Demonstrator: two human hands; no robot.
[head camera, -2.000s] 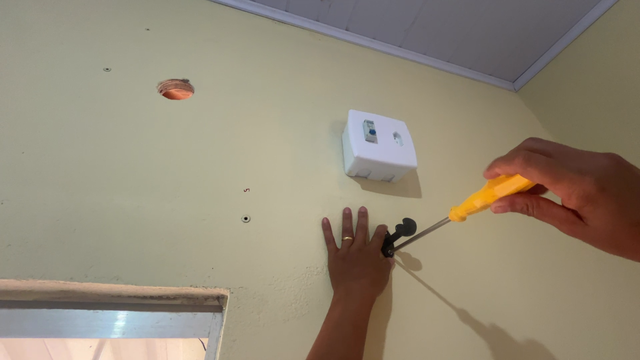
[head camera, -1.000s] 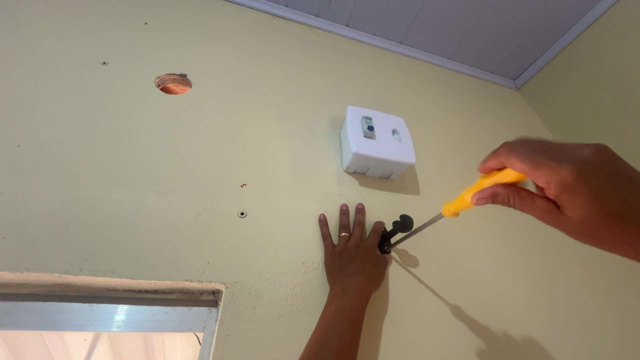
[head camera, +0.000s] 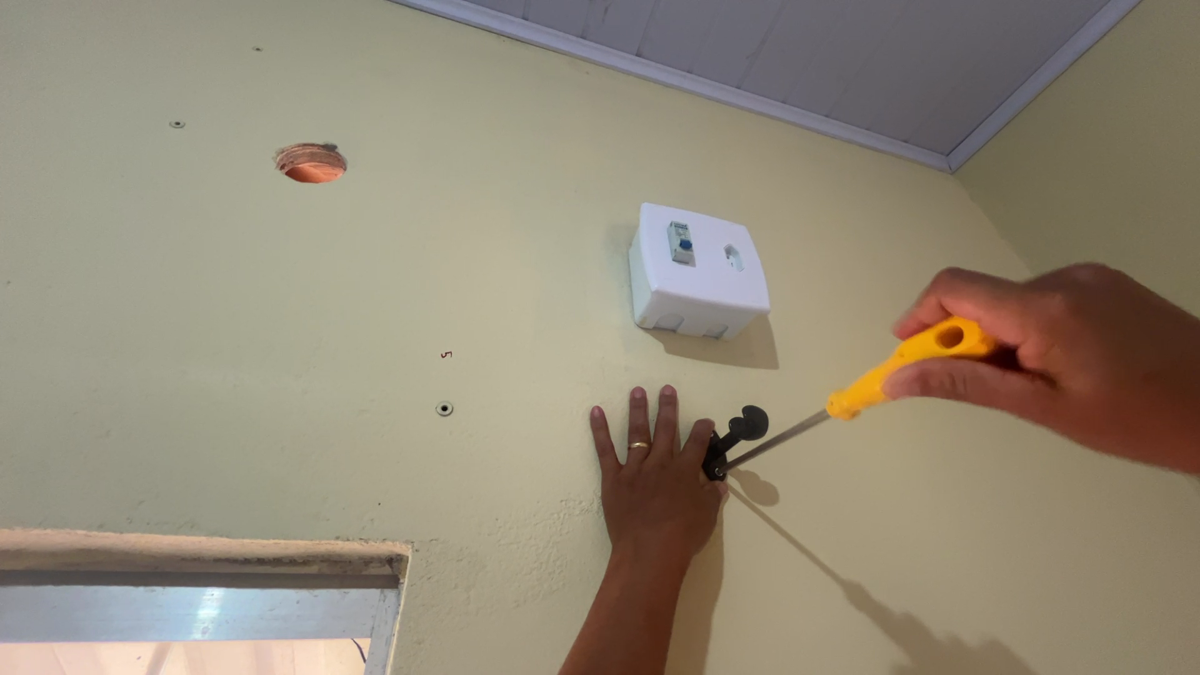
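My left hand (head camera: 661, 492) lies palm down against the yellowish wall, fingers spread, with a ring on one finger. Its thumb and index finger pinch the base of a black wall hook or bracket (head camera: 727, 445), whose rounded end sticks out from the wall. My right hand (head camera: 1059, 352) grips the yellow handle of a screwdriver (head camera: 905, 370). The shaft slants down to the left, and its tip meets a screw at the bracket's base. Part of the base is hidden by the left fingers.
Above the hands a white plastic electrical box (head camera: 703, 272) with a breaker and socket is mounted. Left are a round hole (head camera: 312, 163) in the wall and wall plugs (head camera: 444, 409) (head camera: 177, 124). A metal-framed opening (head camera: 197, 609) sits lower left; the panelled ceiling (head camera: 769, 56) is above.
The right hand's hold on the screwdriver handle has shifted, exposing the hole in the handle's end. The left hand and bracket stay in place on the wall.
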